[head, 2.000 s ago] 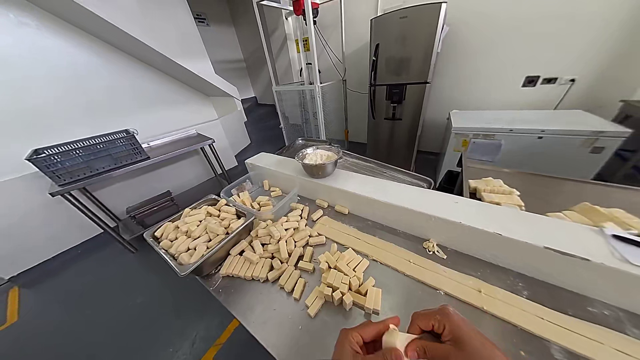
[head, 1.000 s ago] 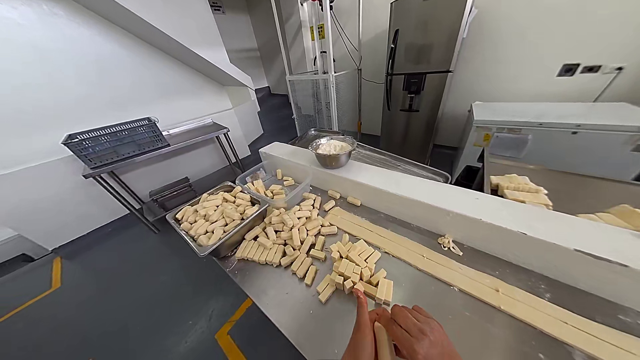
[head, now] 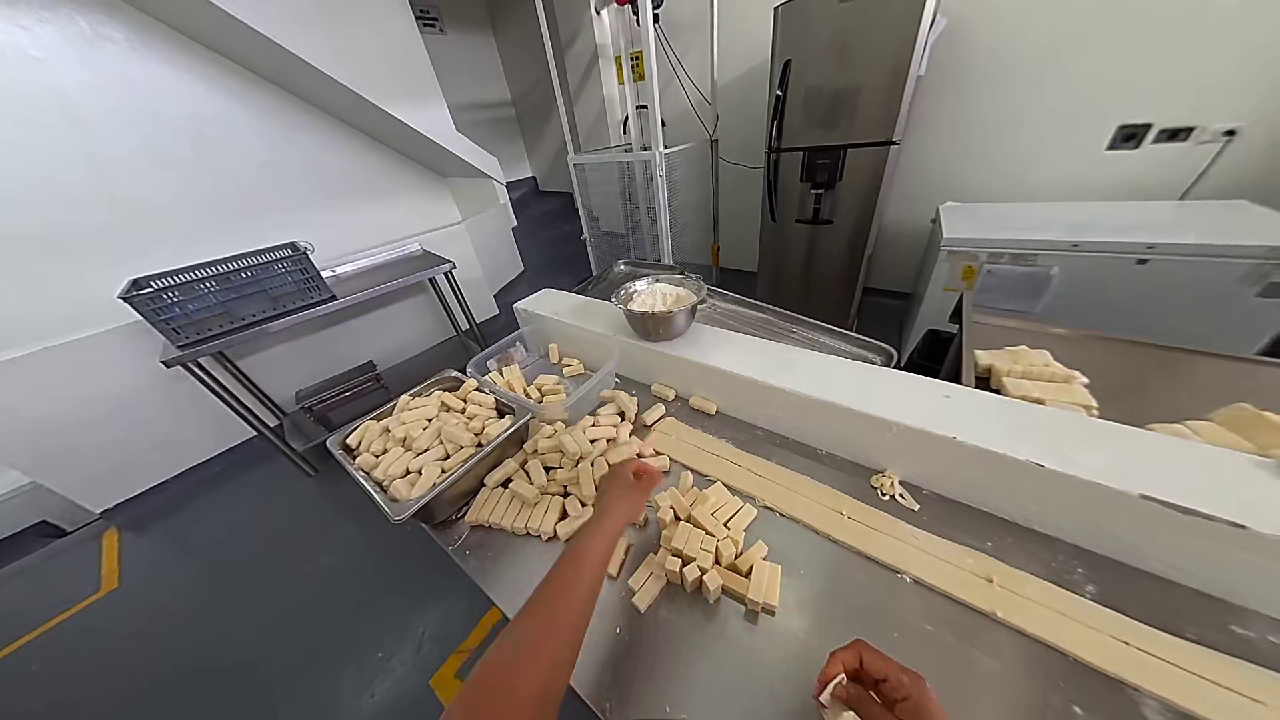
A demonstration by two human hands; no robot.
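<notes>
My left hand (head: 628, 488) reaches over the steel table to the heap of dough-wrapped sticks (head: 570, 455); a pale piece shows at its fingertips, and whether it grips it I cannot tell. My right hand (head: 872, 682), low in the view, pinches a piece of white dough (head: 834, 696), partly cut off by the frame edge. Between the hands lies a pile of bare cheese-like sticks (head: 705, 540). Two long flat dough strips (head: 900, 540) run side by side to the right. Dough scraps (head: 892, 490) lie beyond them.
A steel pan (head: 425, 450) full of wrapped sticks and a clear plastic container (head: 545, 385) with some sticks stand at the left. A metal bowl of flour (head: 660, 308) sits on the white ledge (head: 850, 385) behind. A plastic crate (head: 230, 290) rests on a side table.
My hands were together at the near edge, working dough around a piece. They are now apart, with my left hand out over the heap of wrapped sticks.
</notes>
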